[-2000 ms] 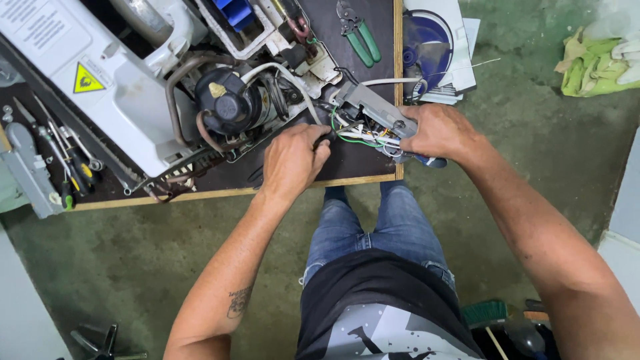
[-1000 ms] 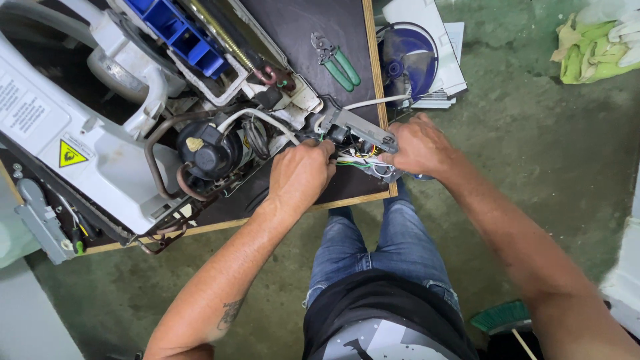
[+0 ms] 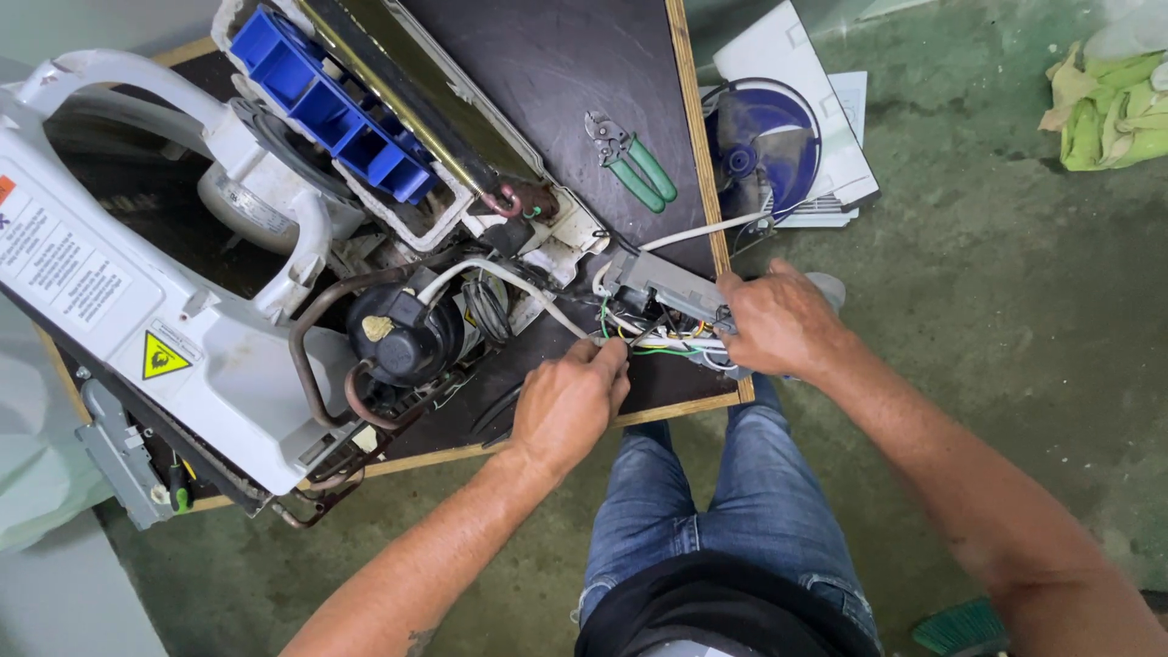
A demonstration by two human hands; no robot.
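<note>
My right hand (image 3: 776,319) grips the right end of a grey control box (image 3: 671,285), whose near side shows white, green and yellow wires (image 3: 680,345). My left hand (image 3: 575,392) pinches a cable at the box's left, its fingertips together; which cable cannot be told. A light grey cable (image 3: 538,294) runs from the black round compressor (image 3: 406,333) toward these fingers. The compressor sits in an opened air-conditioning unit with a white plastic housing (image 3: 210,365), a blue fan wheel (image 3: 333,109) and bent copper pipes (image 3: 315,351). Green-handled pliers (image 3: 643,173) lie beyond the box.
The dark tabletop (image 3: 584,55) has a plywood edge (image 3: 698,137) at the right. Past it are a blue fan (image 3: 762,155) and a white panel (image 3: 812,82). A grey bracket (image 3: 123,456) and a green-and-black screwdriver (image 3: 179,488) lie at far left. A green brush (image 3: 963,625) is low right.
My left hand has gone from a dark piece at the box's left, over the box's left part one second ago, back to the cables beside it. My right hand keeps its hold on the box.
</note>
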